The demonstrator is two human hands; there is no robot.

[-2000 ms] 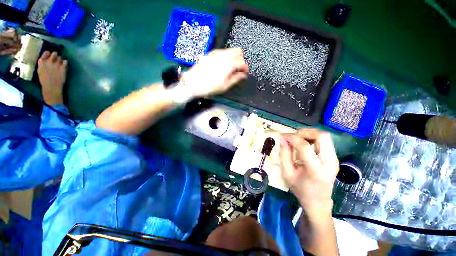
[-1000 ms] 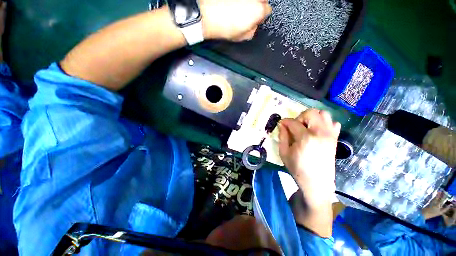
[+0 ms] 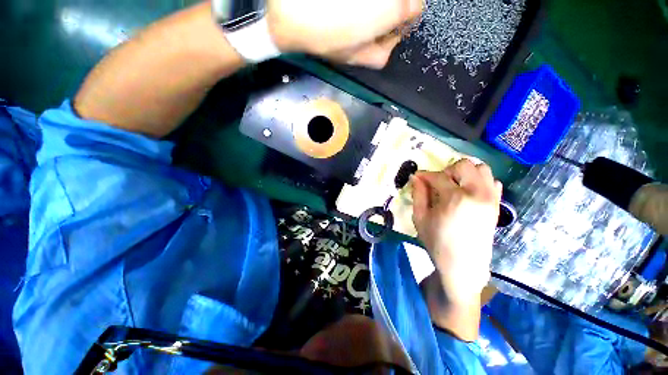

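Observation:
My left hand (image 3: 348, 29), with a watch at its wrist, is over the near left part of the black screw tray (image 3: 439, 102), cut off by the top edge. Its fingers are curled and whatever they hold is hidden. My right hand (image 3: 458, 212) is over the cream-white jig (image 3: 359, 198), fingertips at the small black insert part (image 3: 405, 173); whether they grip it cannot be told. A dark ring part (image 3: 376, 224) sits at the jig's near edge, below the insert. Tiny silver screws (image 3: 469, 33) are heaped in the tray.
A fixture plate (image 3: 278, 121) with a tan ring is left of the jig. A blue bin (image 3: 533, 117) stands right of the tray. Clear blister trays (image 3: 571, 212) and an electric screwdriver (image 3: 619, 183) are at the right. Another person's blue sleeve (image 3: 571, 333) shows lower right.
My left hand has moved from above the tray's left edge, beside the left blue bin, to the tray's near part. My right hand stays at the jig. The view has shifted closer.

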